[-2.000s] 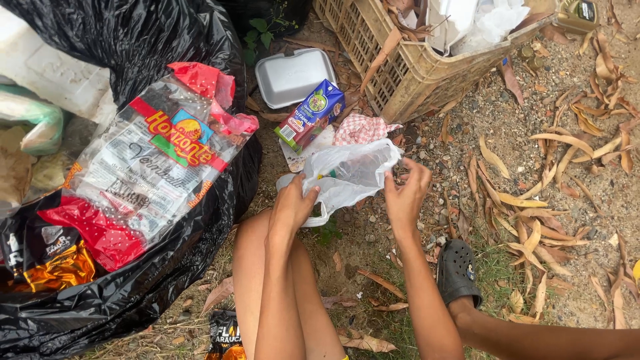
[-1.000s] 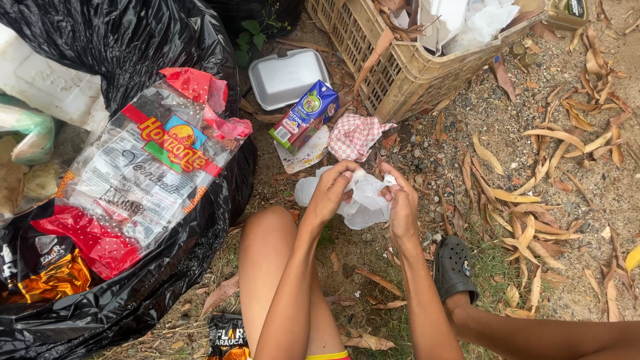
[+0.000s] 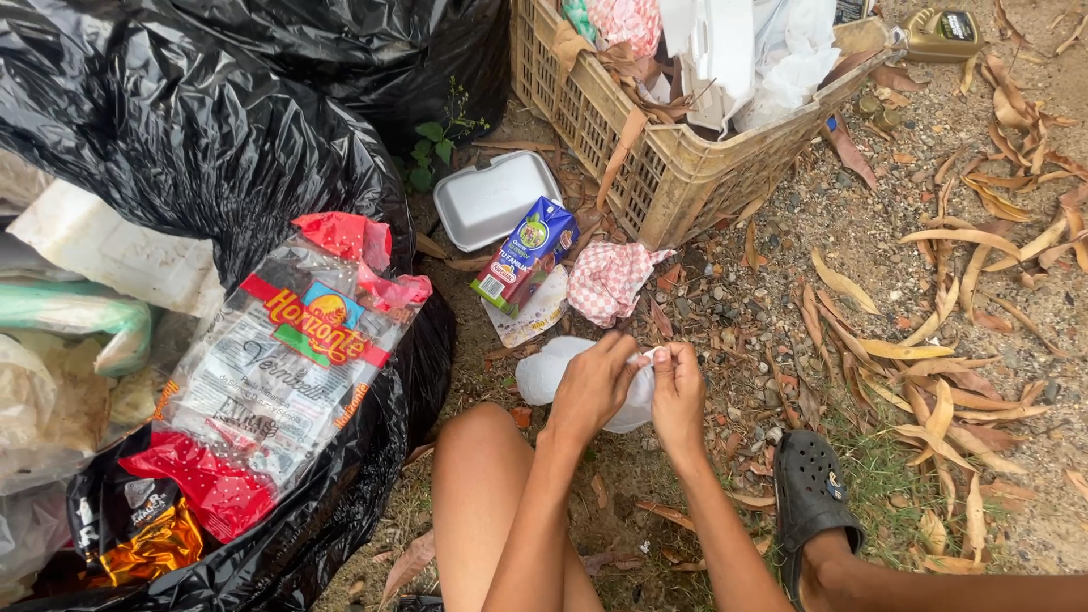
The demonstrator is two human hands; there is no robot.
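Observation:
A thin white plastic bag [image 3: 544, 371] hangs between my two hands, its lower part spread near the ground. My left hand [image 3: 597, 382] and my right hand [image 3: 677, 387] pinch its gathered top between thumbs and fingers, close together. Just beyond them lie a crumpled red-and-white checked paper [image 3: 608, 282], a blue and purple drink carton [image 3: 527, 257] and a stained piece of white card [image 3: 534, 313] under the carton. Behind the carton is a white foam food container [image 3: 493, 197]. What the bag holds cannot be made out.
At left, a black garbage bag [image 3: 374, 459] holds plastic waste, with a clear and red pasta wrapper [image 3: 280, 357] on top. A tan plastic crate [image 3: 680, 174] full of refuse stands ahead. A plastic bottle [image 3: 939, 36] lies beyond it. Dry leaves [image 3: 943, 408] and a black clog [image 3: 812, 493] are at right.
The white bag was held wide open two seconds ago; now its top is gathered between my fingers. My hands have come together.

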